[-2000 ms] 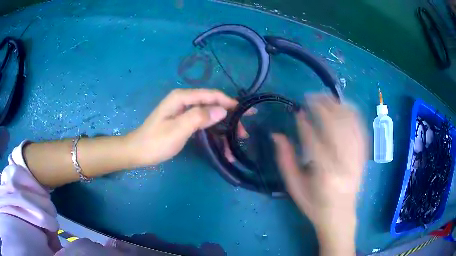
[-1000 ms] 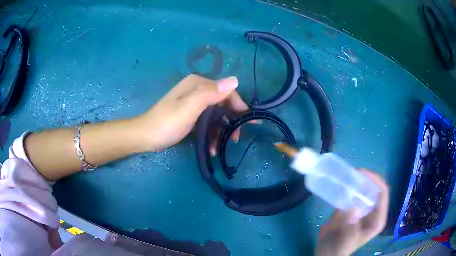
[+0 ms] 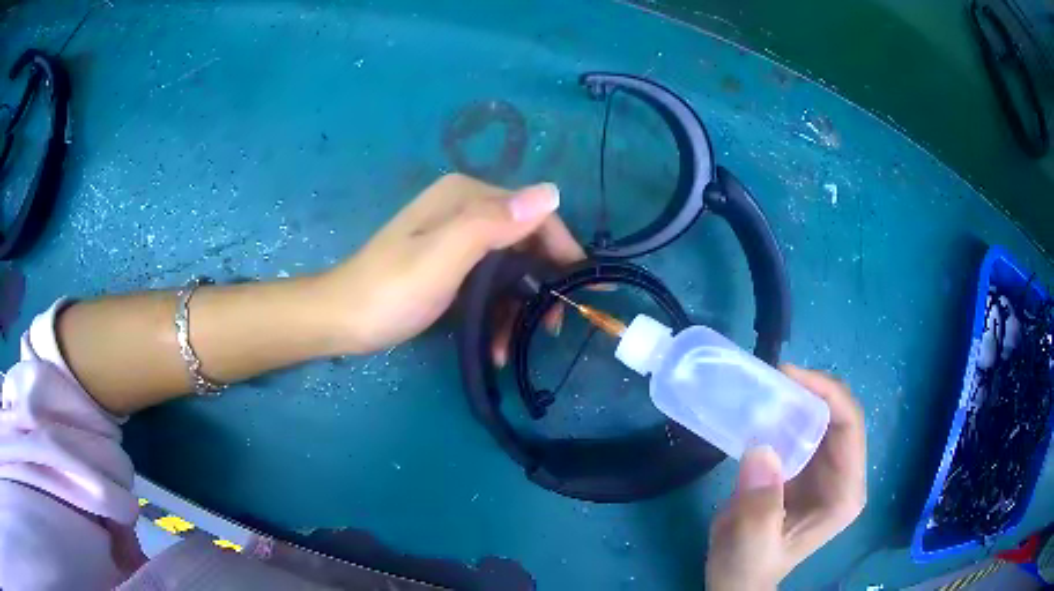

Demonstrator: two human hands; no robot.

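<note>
A black headband (image 3: 624,471) curves over the bench, with one yoke (image 3: 693,144) at its upper right end and a second yoke (image 3: 529,346) inside the loop. A thin wire spans each yoke. My left hand (image 3: 451,260) grips the headband and inner yoke at their upper left; its fingers are partly hidden behind them. My right hand (image 3: 798,485) holds the translucent needle-tip bottle (image 3: 740,398) by its base. The bottle points up and left, and its needle tip is at the inner yoke, near my left fingers. Whether liquid comes out cannot be seen.
A blue parts bin (image 3: 939,485) with tangled black parts stands at the right. Another black headband assembly (image 3: 52,162) lies at the far left edge. A further black looped assembly (image 3: 1008,81) lies on the dark green belt at the upper right. A faint ring mark (image 3: 485,136) is on the bench.
My right hand has picked up the bottle from the bench and brought its needle to the inner yoke. The headband has turned and shifted a little; my left hand still holds it.
</note>
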